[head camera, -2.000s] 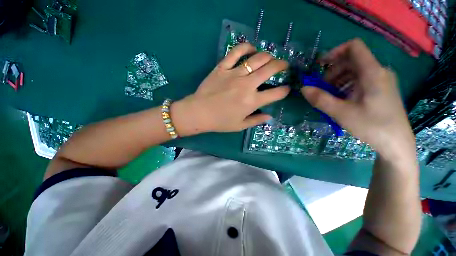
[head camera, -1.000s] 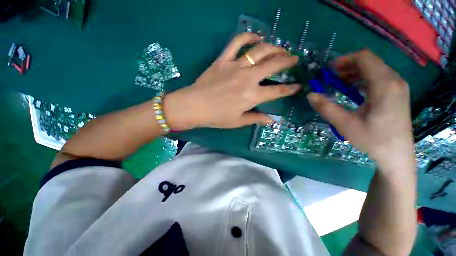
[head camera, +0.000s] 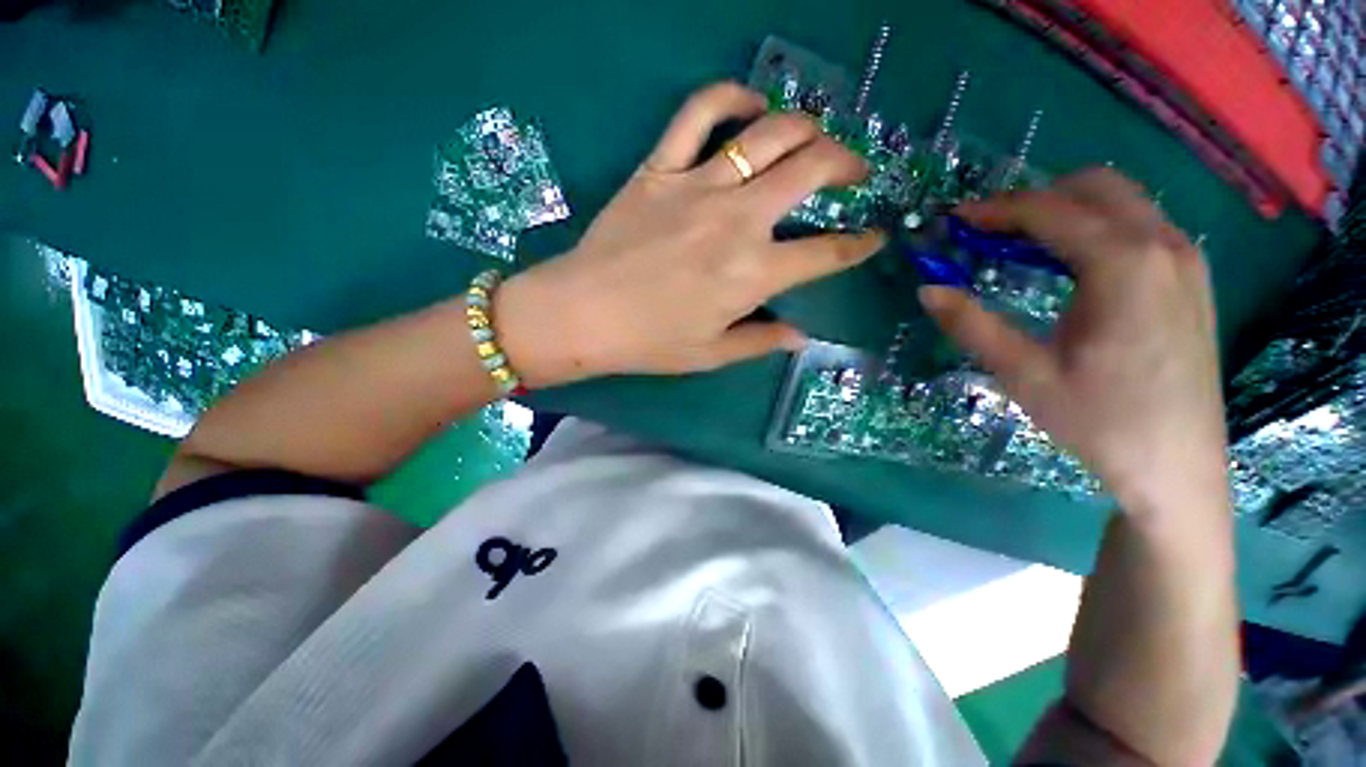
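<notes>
A clear holder (head camera: 802, 66) filled with green circuit boards lies in front of me, with thin beaded pin strips (head camera: 951, 113) standing up from it. My left hand (head camera: 712, 247) rests over the near left part of this holder, fingers spread; its fingertips hide some boards. My right hand (head camera: 1101, 307) is shut on blue-handled cutters (head camera: 989, 255), whose tips are at the near edge of the boards beside my left fingertips. Their exact contact is hidden. A second filled holder (head camera: 884, 408) lies closer to me.
Several loose boards (head camera: 498, 183) lie left of my left hand. Small red-and-grey parts (head camera: 57, 138) are at the far left. A white bin (head camera: 93, 352) of boards is at the left bench edge. A red foam tray (head camera: 1184, 75) is upper right; a board pile (head camera: 1303, 435) is at the right.
The view has shifted, so the bench things sit further right. The cutters have changed angle in my right hand and stay near the boards. My left hand stays over the holder.
</notes>
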